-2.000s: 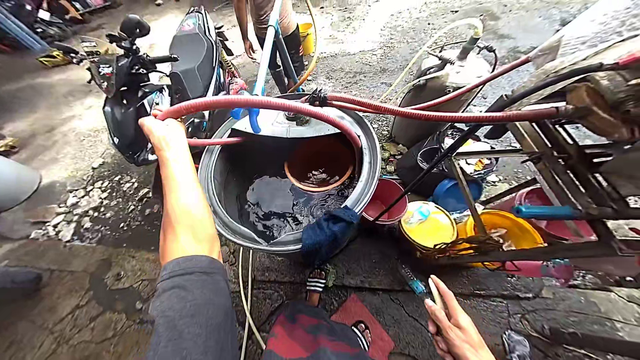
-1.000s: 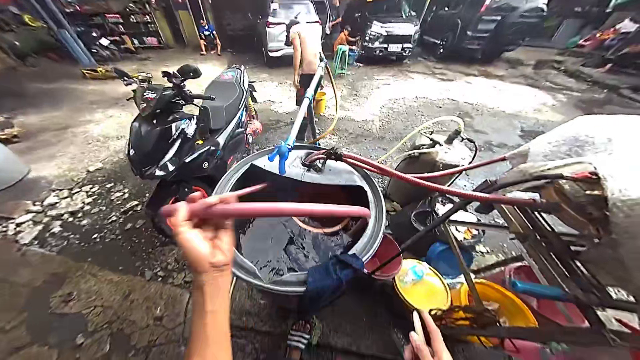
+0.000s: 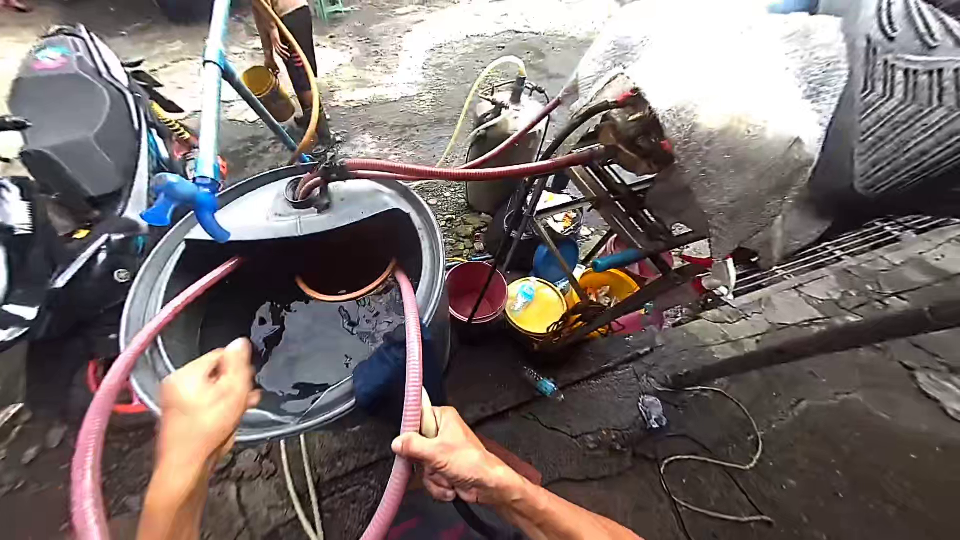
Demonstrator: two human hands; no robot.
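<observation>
My left hand is a loose fist over the near left rim of a metal drum, with nothing visible in it. Just left of that hand, a pink ribbed hose runs down from inside the drum. Another stretch of pink hose crosses the right rim, beside a dark blue cloth. My right hand is closed round a pale handle, its thumb against that hose. Dark liquid and an orange-rimmed round container are inside the drum.
A blue valve on a pipe hangs over the drum's far left edge. A motorcycle stands left. Beyond, a person holds a yellow bucket. Right are a red bucket, a yellow container, a metal frame and cord.
My left hand has let go of the pink hose, which it held up over the drum before. My right hand has come in to the drum's near right side. The view has shifted.
</observation>
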